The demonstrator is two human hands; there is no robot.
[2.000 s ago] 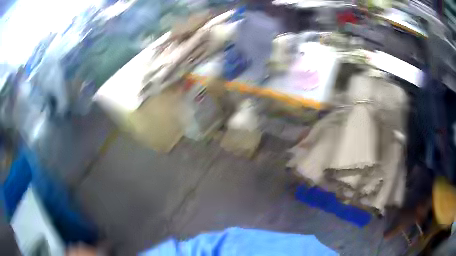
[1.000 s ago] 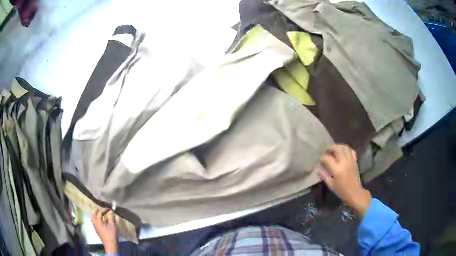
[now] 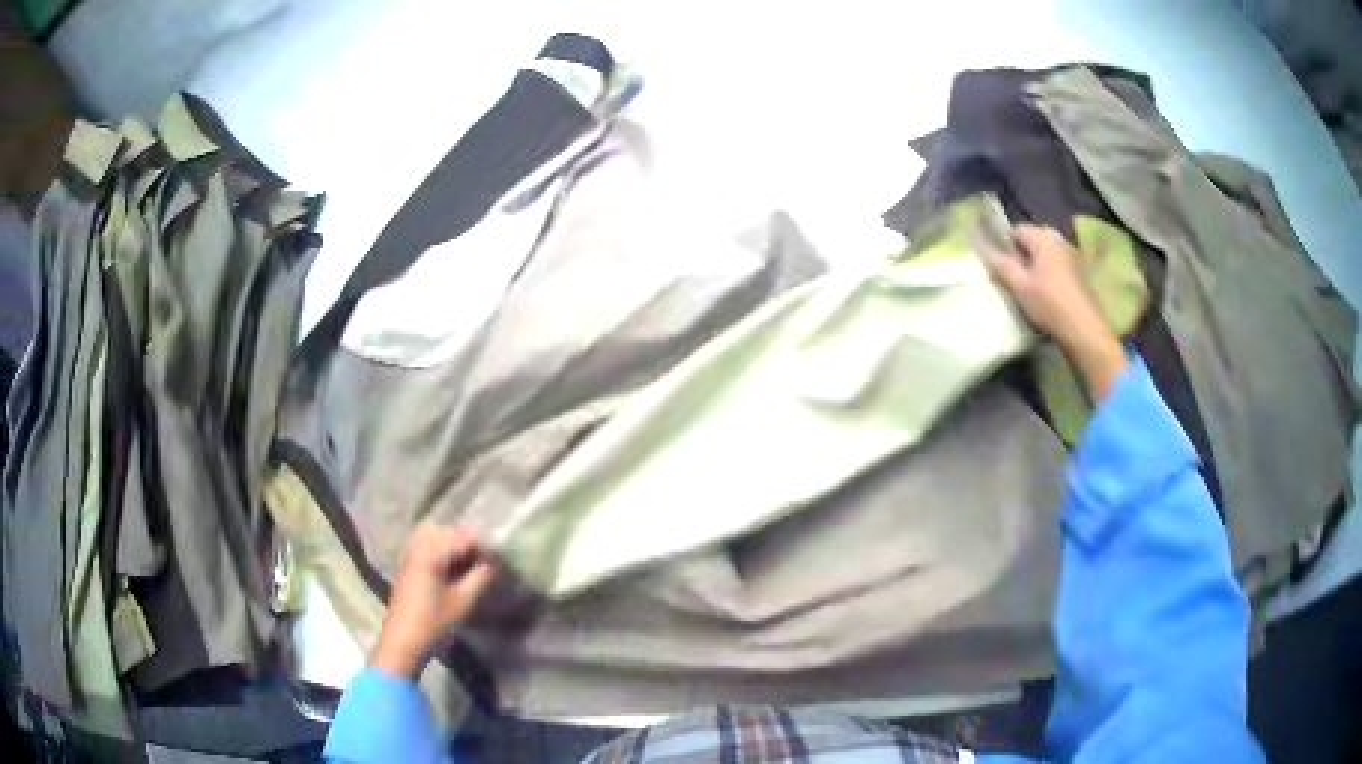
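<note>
A large part-sewn garment piece [image 3: 881, 523] of taupe cloth lies spread over the white table, with a dark brown section and whitish cloth at its upper left. A pale yellow-green panel [image 3: 762, 403] lies diagonally across it. My right hand [image 3: 1053, 291] grips the panel's upper right end. My left hand [image 3: 433, 590] is closed on cloth at its lower left end, by a dark fold; the fingertips are partly hidden. A lime patch [image 3: 1113, 276] shows just right of my right hand.
A hanging stack of pieces [image 3: 179, 403], taupe, brown and green, is at the left edge of the white table [image 3: 359, 90]. A garment pile [image 3: 1255, 329] of taupe and brown pieces lies at the right.
The view swung from the floor and benches to the table. Since one second ago, my right hand has moved up from the front edge onto the panel's end; my left hand has moved up and right.
</note>
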